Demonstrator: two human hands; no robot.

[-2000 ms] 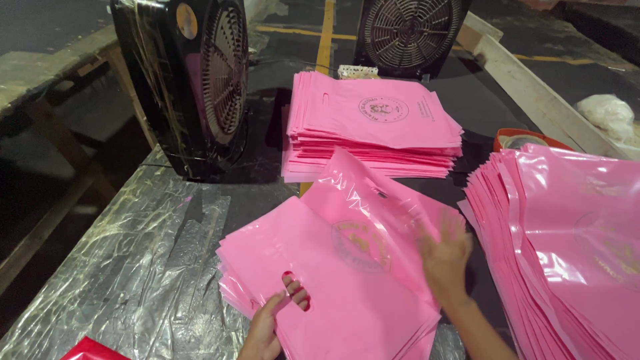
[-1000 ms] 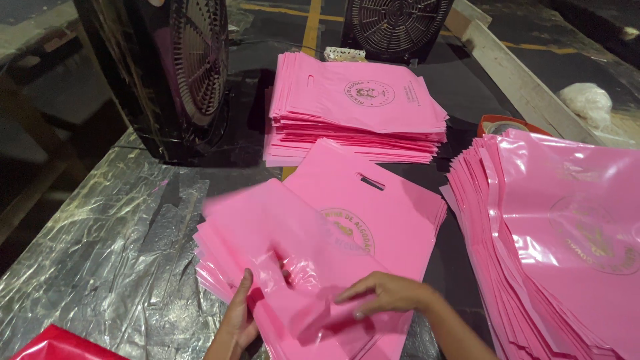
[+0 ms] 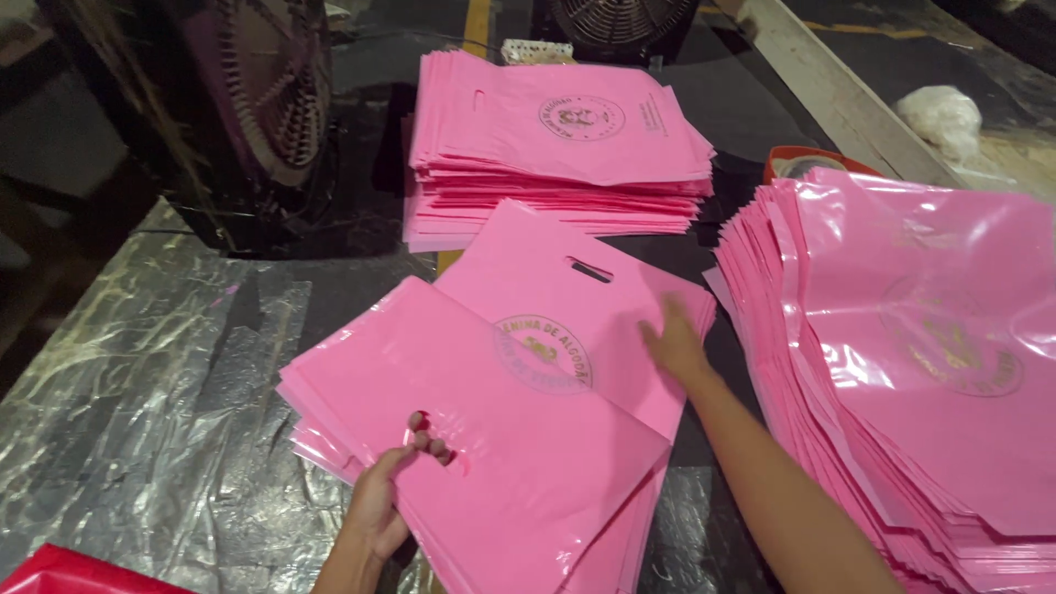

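Observation:
My left hand [image 3: 388, 495] grips the handle cutout of several pink plastic bags [image 3: 462, 388], its fingertips showing through the hole. These lie slanted over another pile of pink bags [image 3: 610, 313] whose slot handle points away from me. My right hand [image 3: 681, 342], a little blurred, is at the right edge of that pile with its fingers apart; whether it touches the top bag I cannot tell. A neat stack of printed pink bags [image 3: 511, 124] lies behind. To the right stands a taller stack of larger, glossy pink bags [image 3: 924, 272].
A black box fan [image 3: 272, 107] stands at the back left, another fan [image 3: 619, 21] at the back. Tape-covered sheeting [image 3: 206, 412] covers the table. A red item [image 3: 82, 573] lies at the near left, an orange round object [image 3: 817, 157] behind the right stack, a white board [image 3: 825, 82] beyond.
One second ago my right hand was over the front bags, which were creased and partly lifted; it has moved right and away from me. The top bag in my left hand now lies flatter.

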